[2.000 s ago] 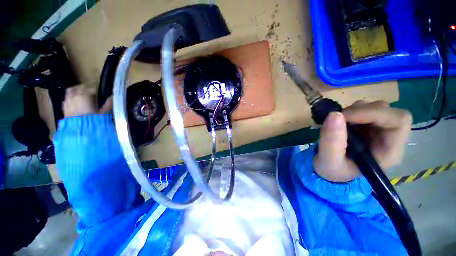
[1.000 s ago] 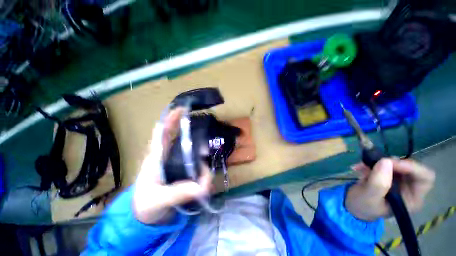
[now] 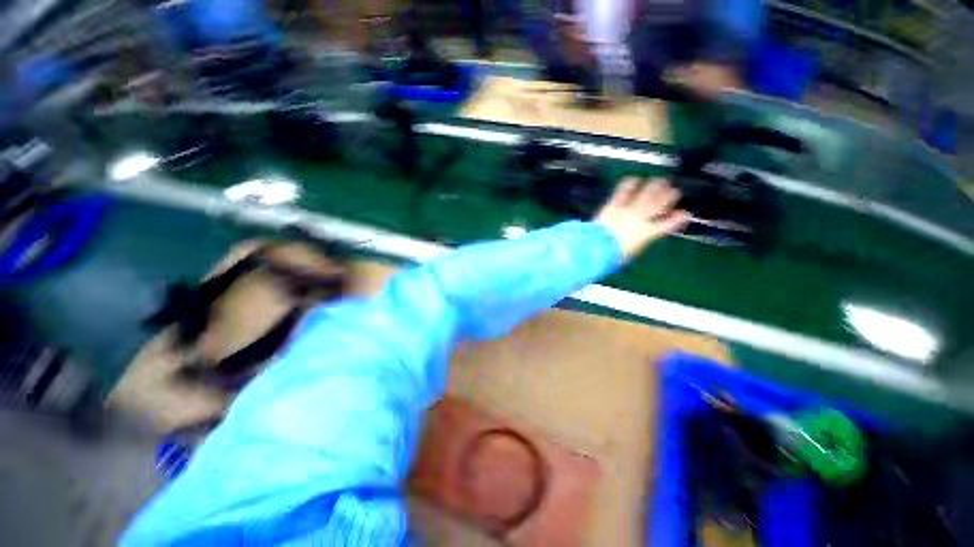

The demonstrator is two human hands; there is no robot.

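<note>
The frame is blurred. My left hand [image 3: 643,214] is stretched far forward over the green surface, with its fingers apart and nothing seen in it. A black headset [image 3: 737,198] lies on the green surface just right of my fingertips; I cannot tell if they touch. The orange-brown holding fixture [image 3: 571,497] lies near me on the tan cardboard, and its round recess shows with no cup in it. My blue left sleeve covers part of the cardboard and the fixture's left edge. My right hand and the soldering iron are out of the picture.
The blue parts tray [image 3: 671,459] with a green solder spool [image 3: 831,444] is at the lower right. Blurred black headbands [image 3: 240,310] lie on the left. A white rail [image 3: 684,315] crosses behind the cardboard. People and another bench are at the far side.
My left hand has moved from the headset at the fixture far forward over the green surface. The headset is gone from the fixture. My right hand and iron have left the picture. The view has tilted up.
</note>
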